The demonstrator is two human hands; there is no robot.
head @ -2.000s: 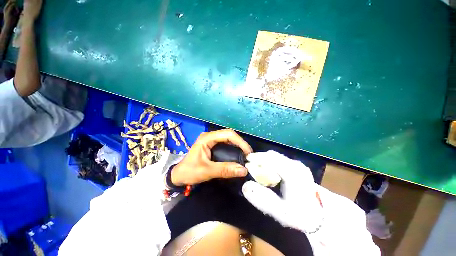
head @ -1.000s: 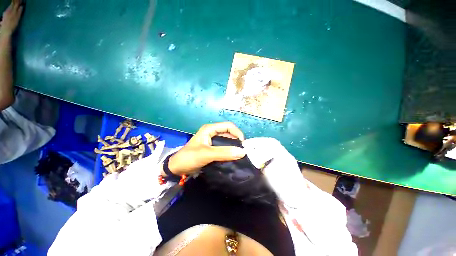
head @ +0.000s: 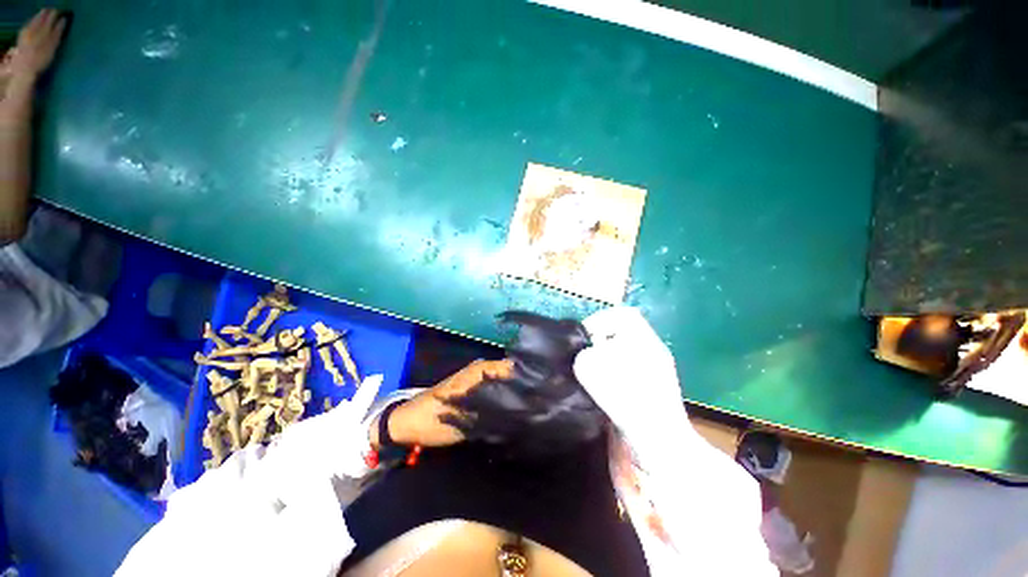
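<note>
A floppy, glossy black part is held over my lap at the bench edge. My left hand is bare, with a dark band and red beads at the wrist. It holds the part from the left, its fingers partly covered by it. My right hand, in a white glove, grips the part at its upper right. Whether a tan piece is inside the black part cannot be told. A small tan board with brown stains and a white smear lies flat on the green bench beyond my hands.
A blue bin with tan leg-like pieces is at left. A second bin farther left holds black parts. A dark box with an orange-lit opening stands at right. Another person's hand rests on the bench. A cardboard box is below.
The black part now shows larger and spread between my hands; my left hand has shifted down and left on it. The view has turned, showing more of the dark box at right.
</note>
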